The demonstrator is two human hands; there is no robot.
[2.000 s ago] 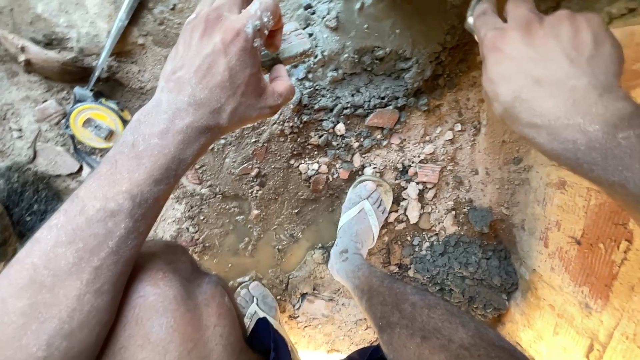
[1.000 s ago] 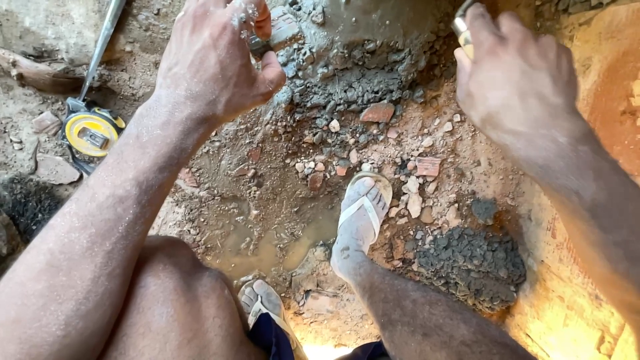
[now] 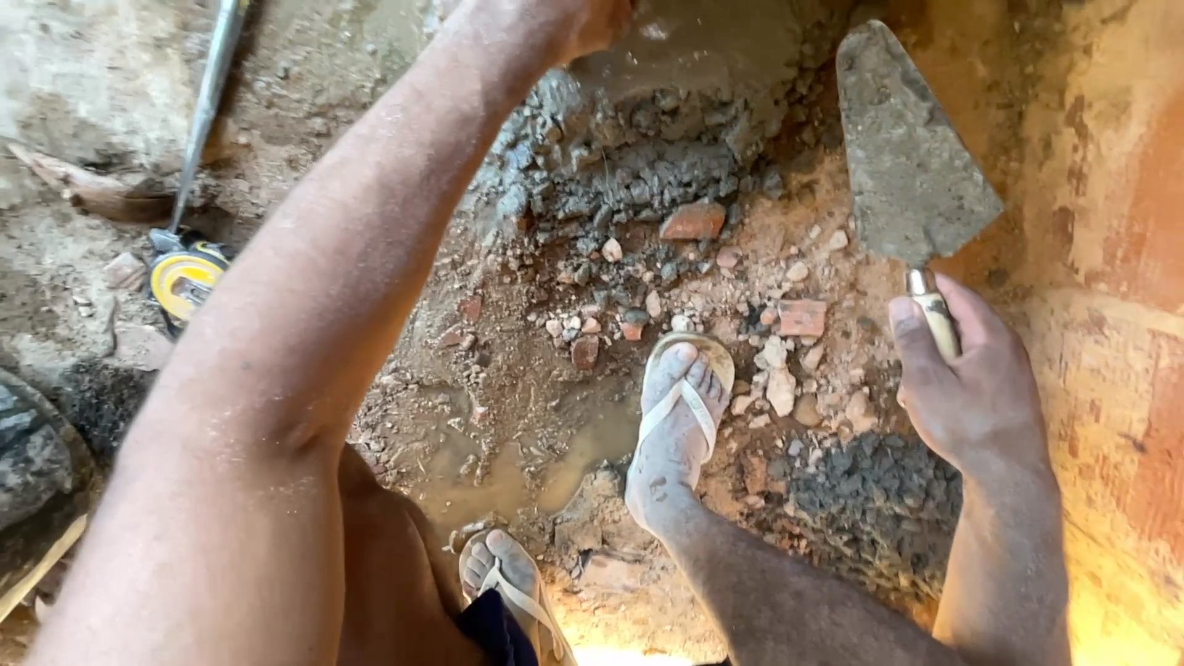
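My right hand (image 3: 971, 370) grips the handle of a mason's trowel (image 3: 911, 153), whose mortar-smeared blade points up the view beside the brick wall at the right. At the top edge is my left hand (image 3: 592, 28), partly out of view, over wet grey mortar (image 3: 638, 139); its fingers are mostly hidden, and I cannot tell whether it holds anything. Below the mortar, a broken piece of red brick (image 3: 694, 222) lies among small stones.
A yellow and black tape measure (image 3: 185, 277) lies at the left with its blade (image 3: 205, 111) extended. My sandalled foot (image 3: 680, 407) rests on the rubble. Near it are a muddy puddle (image 3: 573, 453), a dark mortar heap (image 3: 874, 504) and the brick wall (image 3: 1110, 231).
My right hand has come down and toward the wall, and the trowel blade now shows fully. My left hand has moved up, to the top edge of the view.
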